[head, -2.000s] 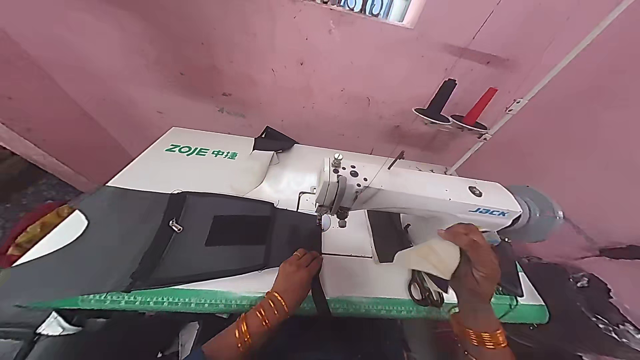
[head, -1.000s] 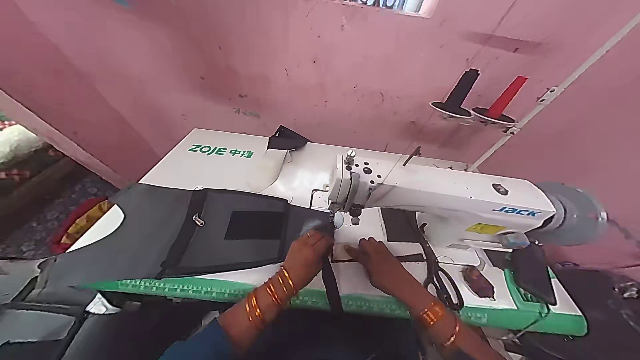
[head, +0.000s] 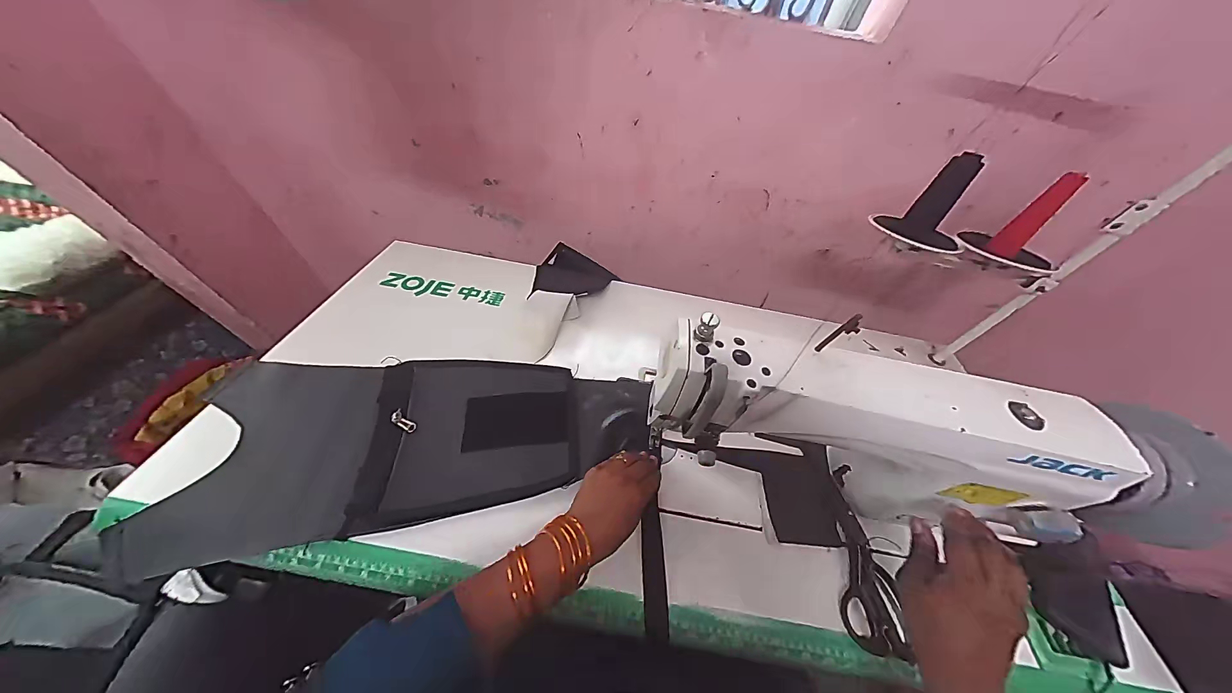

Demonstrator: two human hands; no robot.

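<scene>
A dark grey fabric piece (head: 298, 443) with a zipper pull (head: 403, 421) and a black patch lies left of the needle of a white sewing machine (head: 914, 414). At its right end, my left hand (head: 621, 500) presses the fabric and a narrow black strip (head: 654, 568) beside the presser foot; the strip hangs over the table's front edge. My right hand (head: 962, 597) is raised near the machine's right side, fingers apart, close to black-handled scissors (head: 866, 597). Whether a thin pale bar by its fingertips is touched, I cannot tell.
A black fabric scrap (head: 799, 496) lies right of the needle, and another (head: 573, 269) at the table's back edge. Black and red thread cones (head: 1039, 217) stand by the pink wall. Dark fabric (head: 1073, 587) lies at the right end, and more grey pieces (head: 58, 616) at the lower left.
My right hand had a cream piece two seconds ago, then was by the needle beside my left hand; now it is farther right. My left hand stays by the needle.
</scene>
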